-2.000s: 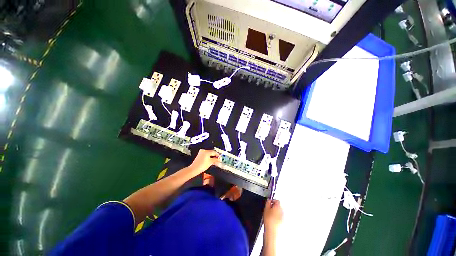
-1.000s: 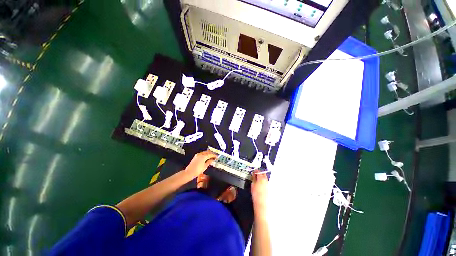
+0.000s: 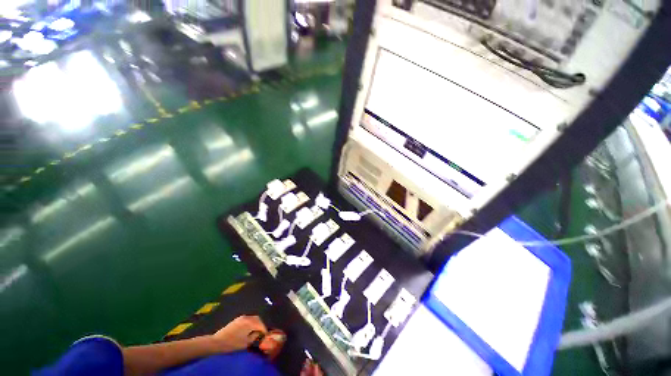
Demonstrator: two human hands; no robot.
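My left hand (image 3: 243, 333) is low in the view, left of the near test board and off it, with its fingers partly curled; whether it holds anything is unclear. My right hand is out of view. White power adapters (image 3: 323, 232) sit in a row at the outlet strips on the black bench (image 3: 394, 266). Their thin leads run down to two test boards, the farther one (image 3: 254, 242) and the nearer one (image 3: 324, 323). Another white adapter with a cord (image 3: 349, 216) lies near the tester (image 3: 397, 192).
A large lit monitor (image 3: 449, 117) stands above the tester. A blue tray (image 3: 558, 294) with white lining is at the right, beside a white sheet (image 3: 423, 345). Adapters lie on the green conveyor farther right. My feet (image 3: 274, 342) show below the bench.
The view has tilted up toward the monitor. My left hand has come off the near test board to the left. My right hand, earlier at that board's right end, has left the picture.
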